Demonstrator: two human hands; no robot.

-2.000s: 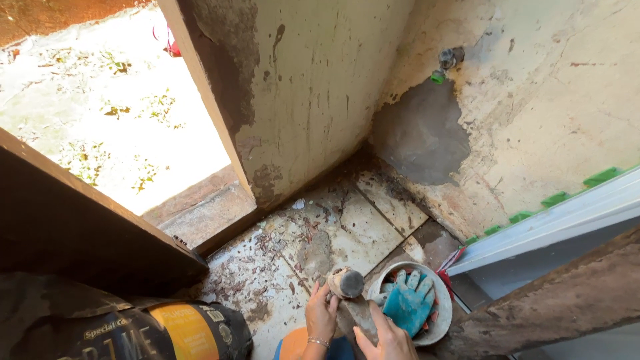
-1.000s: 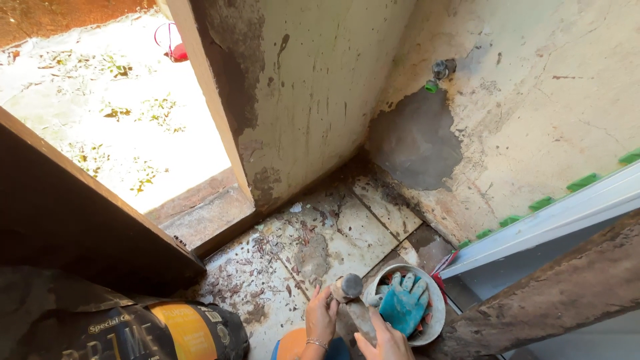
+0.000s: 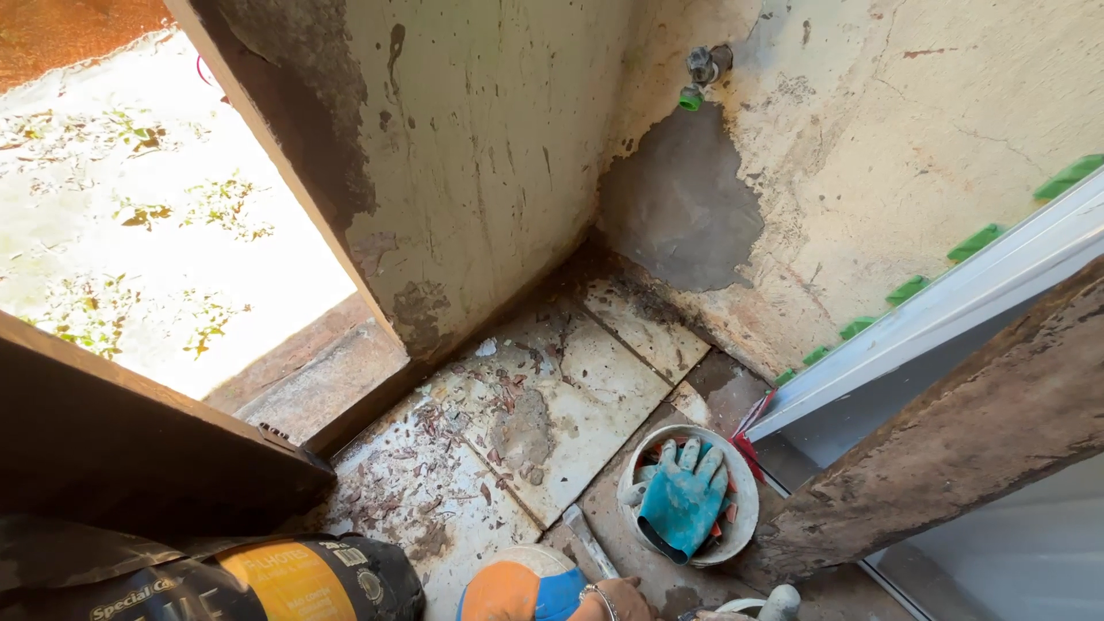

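Observation:
My left hand (image 3: 625, 599), with a bracelet at the wrist, is at the bottom edge, partly cut off. It is at the lower end of a narrow, flat pale tool (image 3: 590, 541) lying on the floor; whether the fingers grip it is unclear. My right hand is out of view. A white bucket (image 3: 749, 523) up and right of the hand holds a teal and grey work glove (image 3: 686, 500) and reddish fragments. At the bottom edge, right of my hand, a grey rounded object (image 3: 780, 601) lies by a pale rim. Orange and blue fabric (image 3: 509, 593) is beside my left wrist.
Debris and a mortar patch lie on cracked floor tiles (image 3: 604, 379). A grey mortar patch (image 3: 686, 203) is on the wall below a tap (image 3: 707, 67). A black and yellow bag (image 3: 319, 578) is bottom left, a door frame (image 3: 285, 172) behind it. A white frame (image 3: 931, 302) leans right.
My left hand has moved down and right, to the bottom edge. My right hand has left the view. The round-headed tool between my hands is no longer seen there.

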